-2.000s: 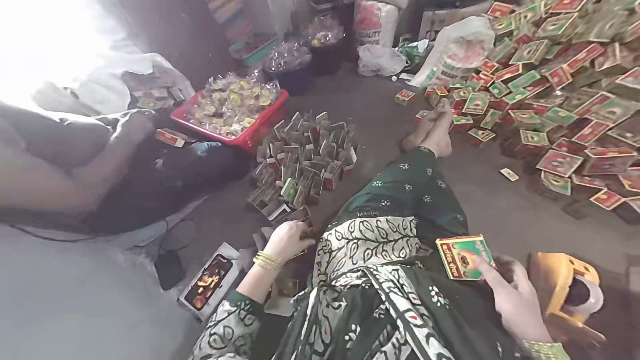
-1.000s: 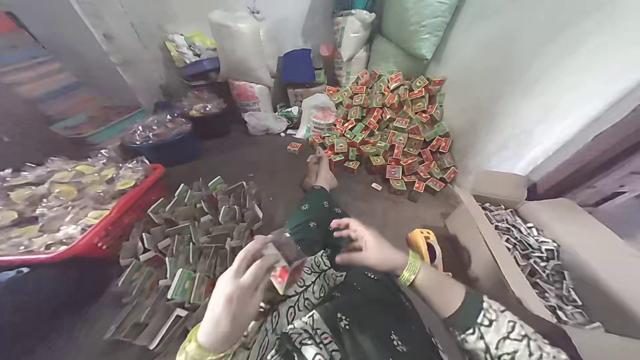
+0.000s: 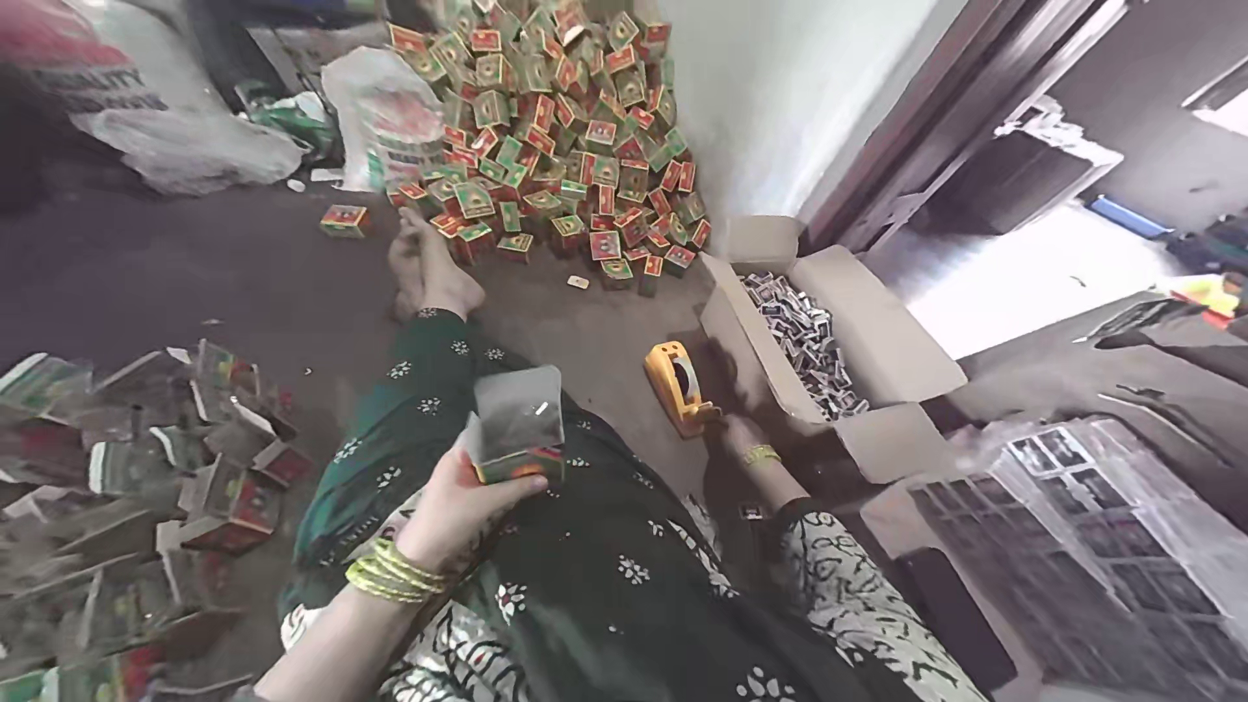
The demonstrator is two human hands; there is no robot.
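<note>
My left hand (image 3: 468,512), with yellow bangles at the wrist, grips a small cardboard box (image 3: 517,424) above my lap; its grey inner flap stands up over a red and green printed side. My right hand (image 3: 738,441) reaches to the near end of a yellow tape dispenser (image 3: 673,385) on the floor. Its fingertips are at the cutter end, and whether they pinch tape is too small to tell. A roll of tape (image 3: 688,377) sits in the dispenser. At the lower left lies a heap of open small boxes (image 3: 127,507).
A large pile of red and green boxes (image 3: 585,156) lies against the wall. Right of the dispenser stands an open carton (image 3: 765,346) holding many small pieces. Plastic-wrapped packs (image 3: 1102,536) are at the lower right; plastic sacks (image 3: 385,117) stand at the upper left.
My right hand has moved from over my lap to the tape dispenser. My left hand still holds a small box. The view has swung to the right.
</note>
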